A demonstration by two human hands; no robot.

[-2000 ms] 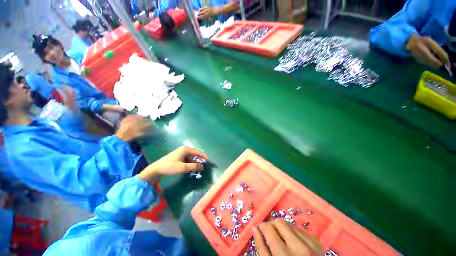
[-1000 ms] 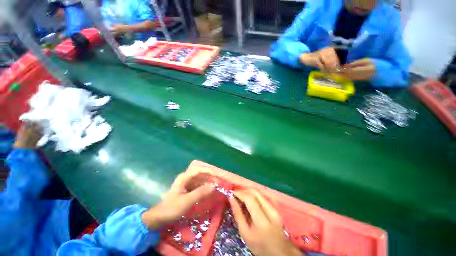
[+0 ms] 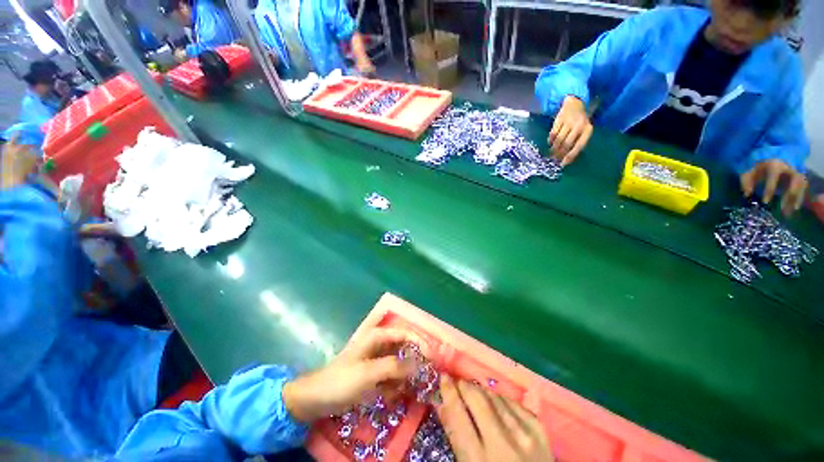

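Observation:
The salmon-red parts tray (image 3: pixel 578 413) lies at the bottom centre. Small shiny fittings (image 3: pixel 369 433) are loose in its left well, and more silver parts (image 3: pixel 430 444) lie in the well beside it. My left hand (image 3: pixel 357 372) is over the left part of the tray, its fingers closed on a silver metal piece (image 3: pixel 417 372). My right hand (image 3: pixel 492 424) is just right of it, fingertips down at the silver parts; they hide whether it grips anything.
A white crumpled heap (image 3: pixel 181 191) lies at left beside a neighbour. Two small silver clusters (image 3: pixel 395 237) lie mid-belt. Across are a red tray (image 3: pixel 417 113), silver piles (image 3: pixel 488 140) and a yellow box (image 3: pixel 664 185). The person opposite has hands at two piles.
My left hand has come from the green surface to over the tray, beside my right hand. The view has turned right. The person opposite has moved their hands apart, to the piles.

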